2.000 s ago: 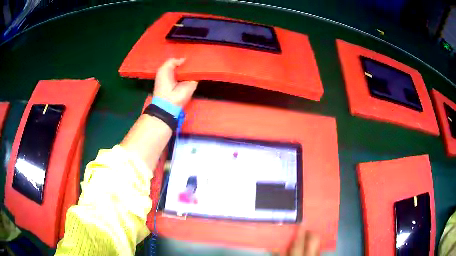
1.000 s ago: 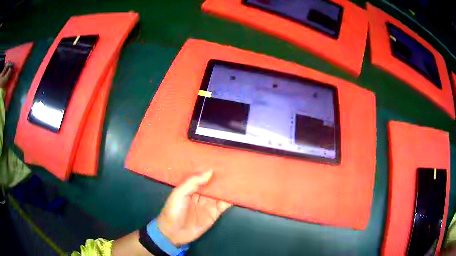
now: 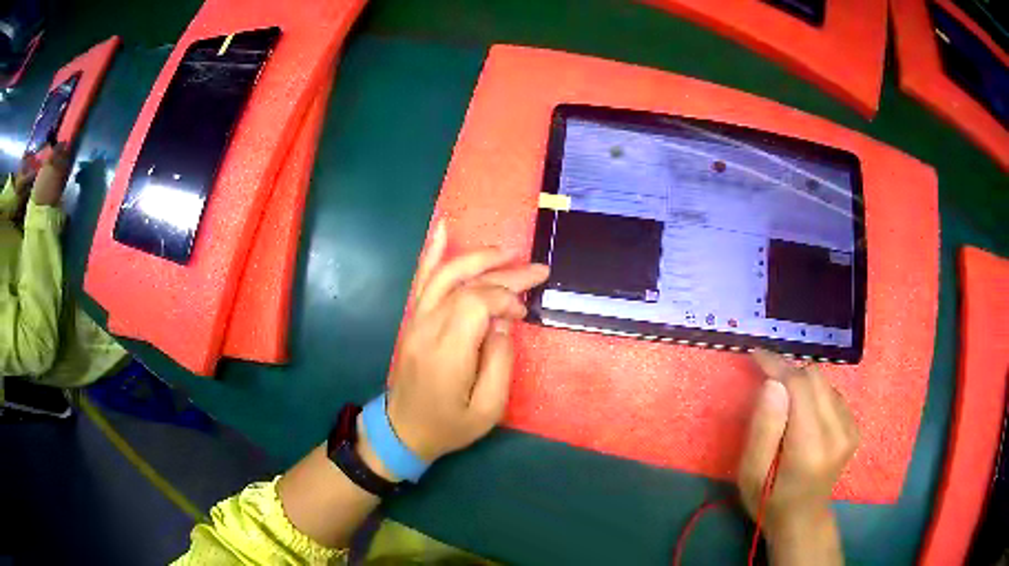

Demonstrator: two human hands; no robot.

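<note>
A lit tablet (image 3: 708, 227) lies on an orange-red foam pad (image 3: 653, 404), with pale panels, two dark windows and a yellow tab on its left short edge. My left hand (image 3: 459, 343) rests over the pad's left part, fingers spread, a fingertip touching the tablet's lower left edge; it holds nothing. My right hand (image 3: 802, 442) is at the tablet's lower long edge, fingers pinched around a thin red cord (image 3: 766, 492) that runs down from it. The cord's tip is hidden by the fingers. Light blue and black bands are on my left wrist.
A dark tablet (image 3: 199, 144) lies on stacked foam pads (image 3: 260, 238) at left. More foam pads with tablets show at the top right and right edge. Another person's yellow sleeve (image 3: 39, 287) and hand are at far left. The green surface (image 3: 365, 254) curves down to a floor with a yellow line.
My left hand has let go of the pad's near edge and moved up to the tablet's corner. My right hand has come into view with the red cord. The pad sits further right in view.
</note>
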